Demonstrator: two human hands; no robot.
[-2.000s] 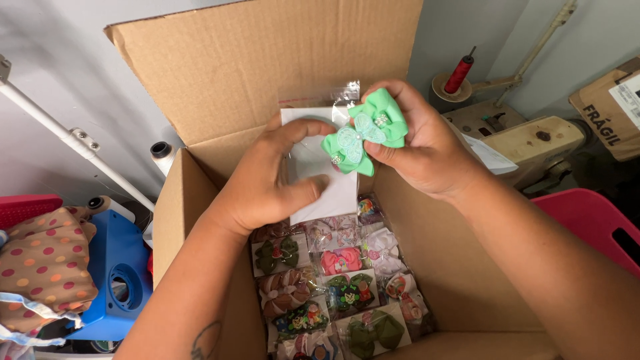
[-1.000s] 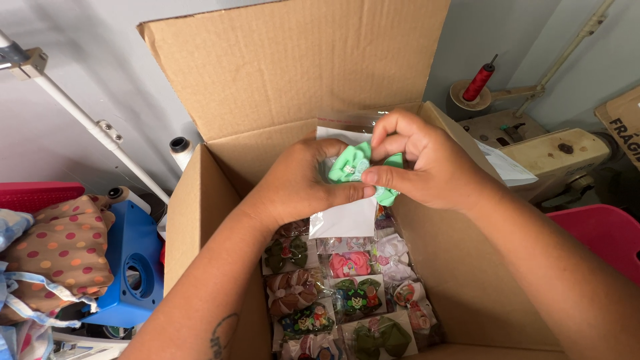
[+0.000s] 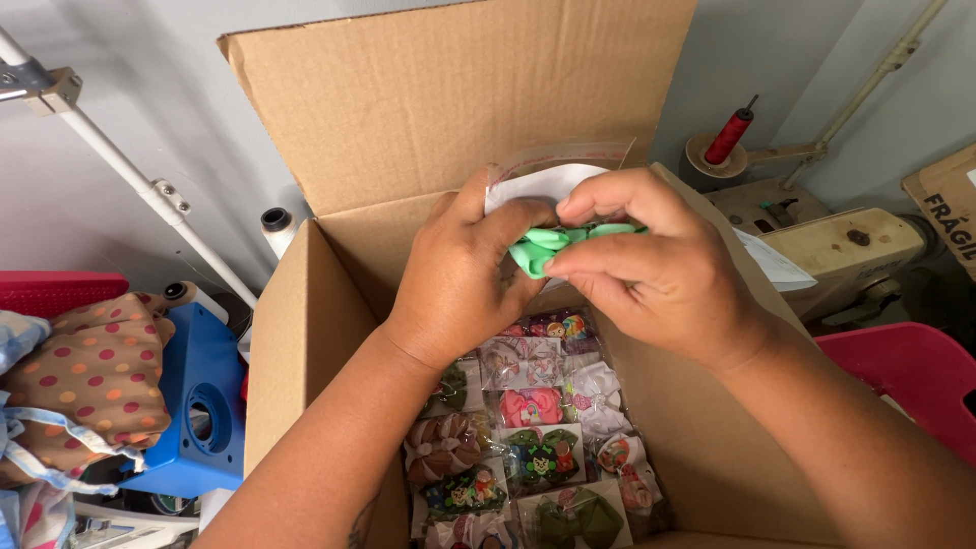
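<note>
Above an open cardboard box (image 3: 473,99), my left hand (image 3: 465,259) grips a clear plastic bag (image 3: 587,150) with a white card (image 3: 545,183) in it. My right hand (image 3: 663,267) pinches a mint green fabric bow (image 3: 543,248) between thumb and fingers, at the bag. The left fingers touch the bow too, and the hands hide part of it. Below, in the box, lie several bagged bows on cards, among them a pink bow (image 3: 531,407), an olive green bow (image 3: 579,518), a brown bow (image 3: 446,446) and a white bow (image 3: 596,400).
Left of the box are a blue plastic part (image 3: 202,396), a polka-dot fabric bag (image 3: 91,366) and a white metal pole (image 3: 122,160). On the right are a sewing machine (image 3: 854,244), a red thread spool (image 3: 730,137), a pink tub (image 3: 900,366) and another cardboard box (image 3: 942,198).
The bow, spread out two seconds ago, is now bunched between my fingers at the bag. My left hand has shifted from beside the card to grip the bag near the bow.
</note>
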